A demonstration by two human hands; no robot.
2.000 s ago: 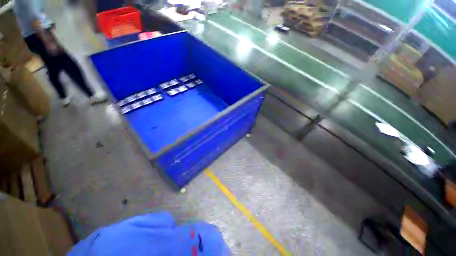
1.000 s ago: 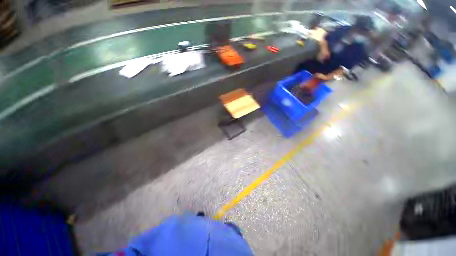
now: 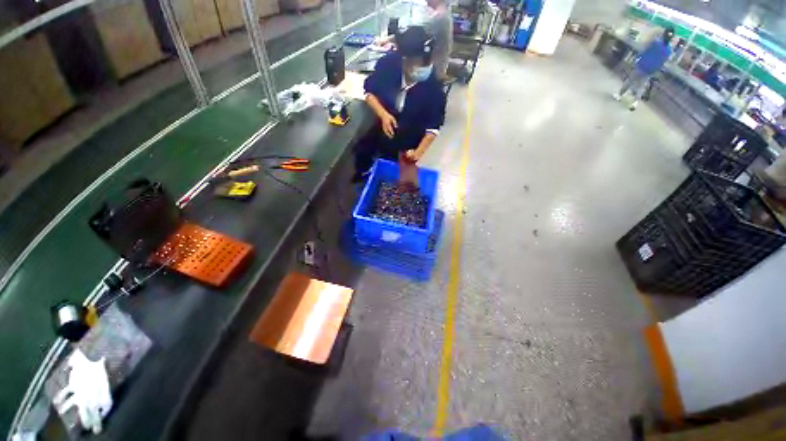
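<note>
Neither of my hands is in view; only a bit of blue clothing shows at the bottom edge. On the black bench (image 3: 267, 207) at the left lies an orange-red perforated board (image 3: 203, 252), with a black fan (image 3: 138, 220) behind it. White gloves (image 3: 86, 392) lie on a clear plastic bag (image 3: 125, 340). A solder reel (image 3: 67, 319) stands beside the bag. Orange-handled pliers (image 3: 291, 164), a wooden-handled soldering iron (image 3: 241, 171) and a yellow block (image 3: 235, 189) lie farther along the bench.
A wooden stool (image 3: 303, 319) stands beside the bench. Beyond it, a blue crate (image 3: 395, 232) holds small dark pieces; a seated masked person (image 3: 405, 99) reaches into it. Black crates (image 3: 698, 232) and a white surface (image 3: 732, 344) are at the right. A yellow line runs along the floor.
The view has swung right and moved nearer the bench. The large blue bin has left the picture. The stool, orange-red board and blue crate now appear larger and closer.
</note>
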